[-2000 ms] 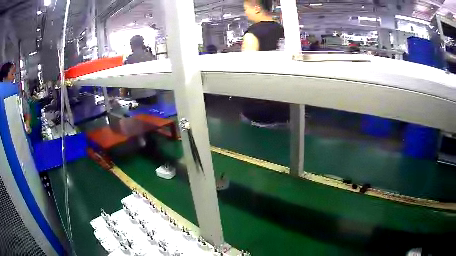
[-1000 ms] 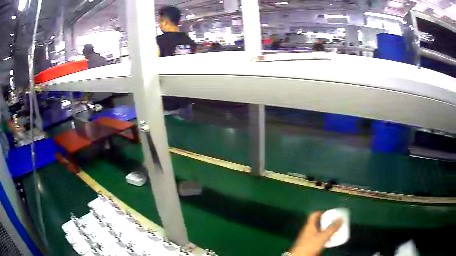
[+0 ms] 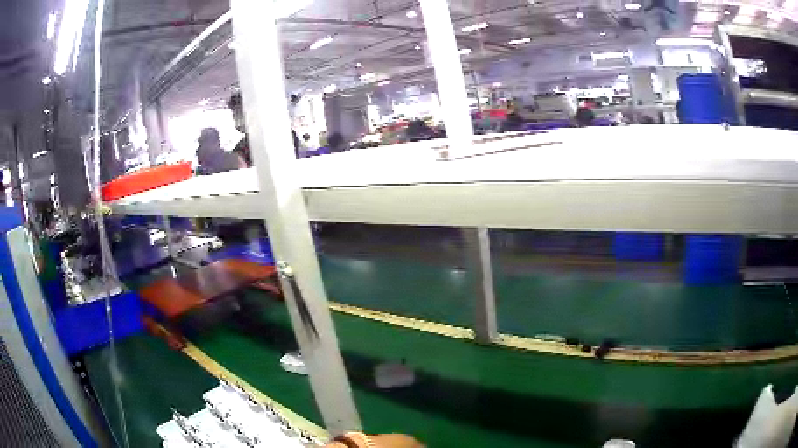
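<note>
My left hand (image 3: 385, 440) shows only as a strip at the bottom edge, right of the near post's foot, with a band at its wrist. Its fingers and anything in them are cut off. My right hand is out of the picture. White adapters (image 3: 232, 418) stand in tight rows, prongs up, at the lower left. Single white units lie apart on the green conveyor (image 3: 525, 389): one beside the post (image 3: 294, 362), one right of it (image 3: 394, 375), and one cut off at the bottom edge (image 3: 619, 444). A pointed white object (image 3: 770, 424), unclear, shows at the lower right.
A long white shelf (image 3: 560, 206) on pale posts (image 3: 293, 219) crosses above the belt. A thin dark item (image 3: 300, 302) hangs on the near post. A blue-and-white machine (image 3: 31, 324) stands at left. An orange tray (image 3: 147, 179) sits on the shelf. People show in the background.
One second ago my left hand held a white unit over the belt at lower right; now it is at the bottom edge, further left. The view has tilted up. A standing person is now mostly hidden.
</note>
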